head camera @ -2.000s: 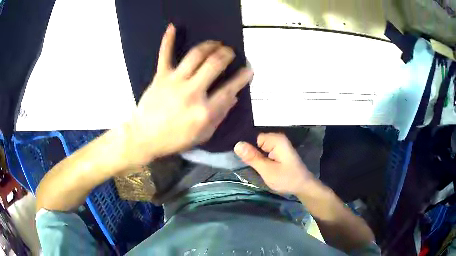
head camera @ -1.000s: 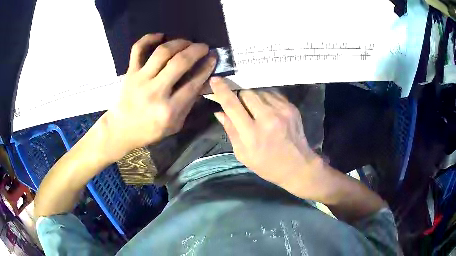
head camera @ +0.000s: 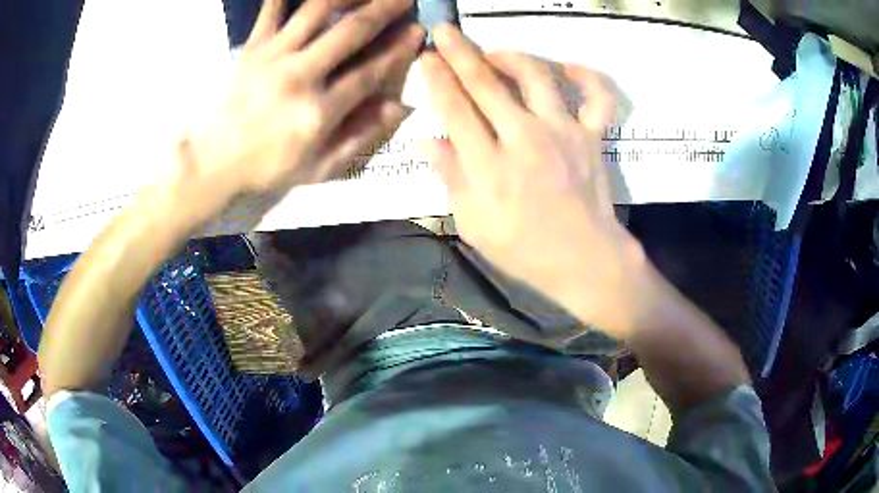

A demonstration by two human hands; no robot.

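Observation:
A dark fabric panel (head camera: 386, 48) lies at the top centre, mostly cut off by the frame's top edge and covered by my hands. Its pale strip (head camera: 436, 12) shows at its right corner. My left hand (head camera: 313, 106) lies over the panel's near end, fingers spread and slightly blurred. My right hand (head camera: 535, 164) rests on the white table (head camera: 675, 106), its fingertips at the panel's near right corner by the pale strip. Whether the fingers pinch the cloth cannot be told.
A dark cloth mass (head camera: 34, 106) hangs at the left. Blue mesh baskets (head camera: 183, 327) stand below the table on both sides. A brown grained board (head camera: 253, 323) is by my lap. Hanging strips (head camera: 848, 154) are at the right end, and the machine bed (head camera: 665, 12) is at the top.
The panel has moved up the table, away from my lap, with both hands. The fold under my hands a moment ago is now mostly out of frame. My right hand has moved onto the table.

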